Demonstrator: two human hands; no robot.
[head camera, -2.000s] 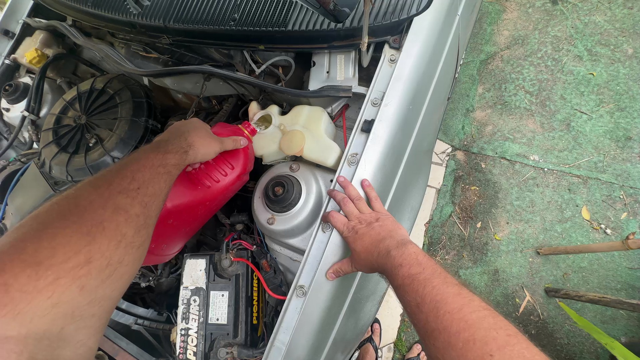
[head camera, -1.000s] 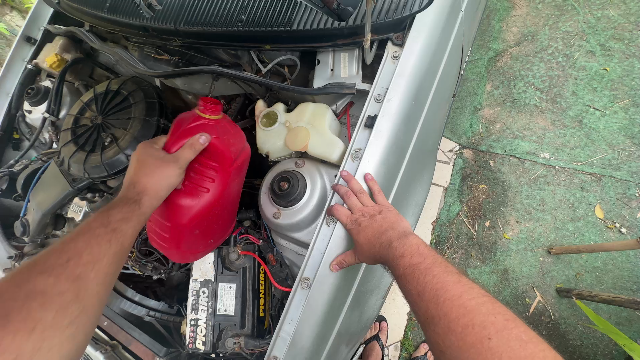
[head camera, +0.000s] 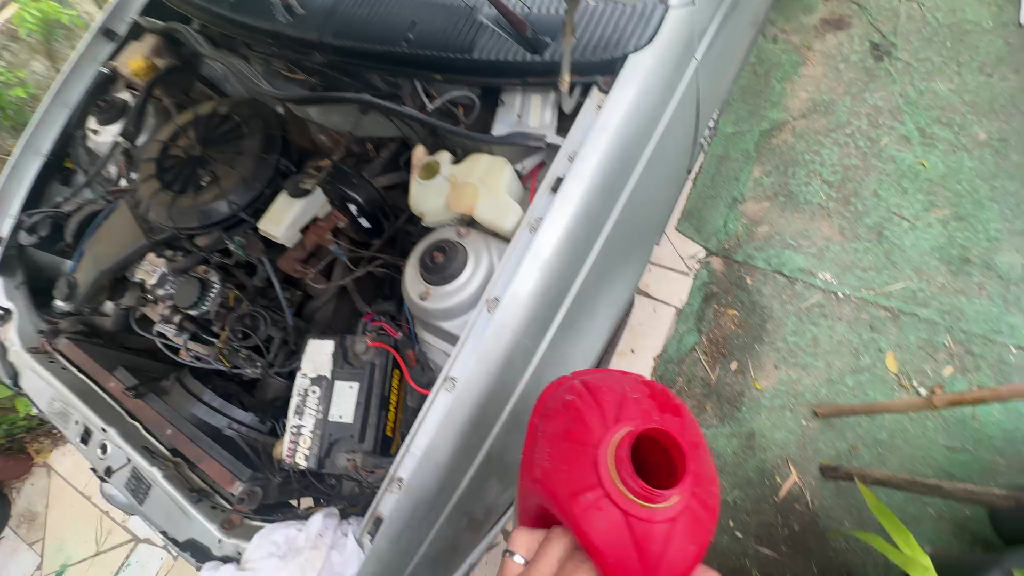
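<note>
A red plastic jug (head camera: 616, 472) is held outside the car's silver fender, its uncapped mouth facing the camera. Ringed fingers, apparently of my left hand (head camera: 548, 552), are closed round its lower left side. A sliver of skin shows right of the jug at the bottom edge; whether it is my right hand or a thumb, I cannot tell. In the engine bay, the whitish plastic reservoir (head camera: 480, 192) has an uncovered filler opening at its left, above the strut tower (head camera: 448, 276). The black Pioneiro car battery (head camera: 344, 408) lies lower down.
The silver fender (head camera: 552, 296) runs diagonally between bay and green ground. A round black air filter housing (head camera: 210, 164) and a white-topped fluid reservoir (head camera: 292, 214) sit in the bay. White cloth (head camera: 296, 548) lies at the front edge. Sticks (head camera: 920, 400) and leaves are at right.
The red jug has moved from over the engine bay to the right, outside the fender. My right hand no longer rests on the fender's edge. The view has shifted, and the white cloth now shows.
</note>
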